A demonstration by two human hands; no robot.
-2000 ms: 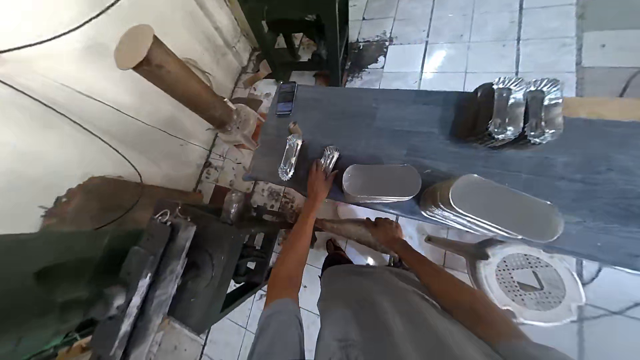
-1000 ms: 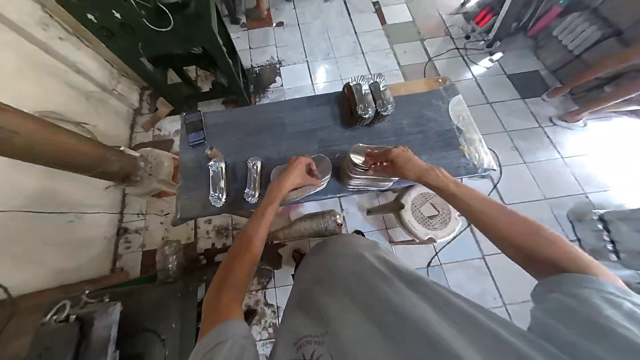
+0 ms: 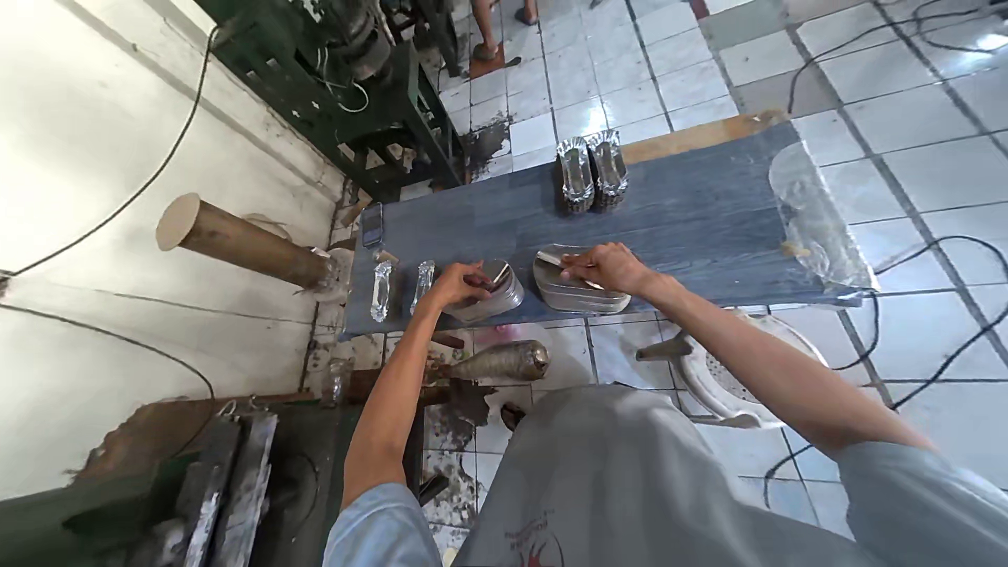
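My left hand (image 3: 459,285) is at the left stack of oval metallic sheets (image 3: 492,299), its fingers on the upper sheets; a raised edge shows by the fingertips. My right hand (image 3: 610,268) grips the edge of an oval sheet at the top of the right stack (image 3: 579,293). Left of my left hand lie two narrow fluted foil trays, one (image 3: 423,283) close to the fingers and one (image 3: 381,291) farther left. Beyond both hands stand two stacks of fluted foil trays, the left one (image 3: 576,175) touching or nearly touching the right one (image 3: 609,169).
The blue-grey tabletop (image 3: 693,205) carries a phone (image 3: 372,226) at its far left corner. A white plastic stool (image 3: 740,370) stands near my right forearm. Green machinery (image 3: 378,102) is beyond the table at left, a cardboard tube (image 3: 244,244) by the wall. Another person's legs (image 3: 484,27) show at the top.
Two seconds ago my left hand was at the narrow foil tray and my right hand was below the table edge. Both hands are now at the sheet stacks. The view has shifted.
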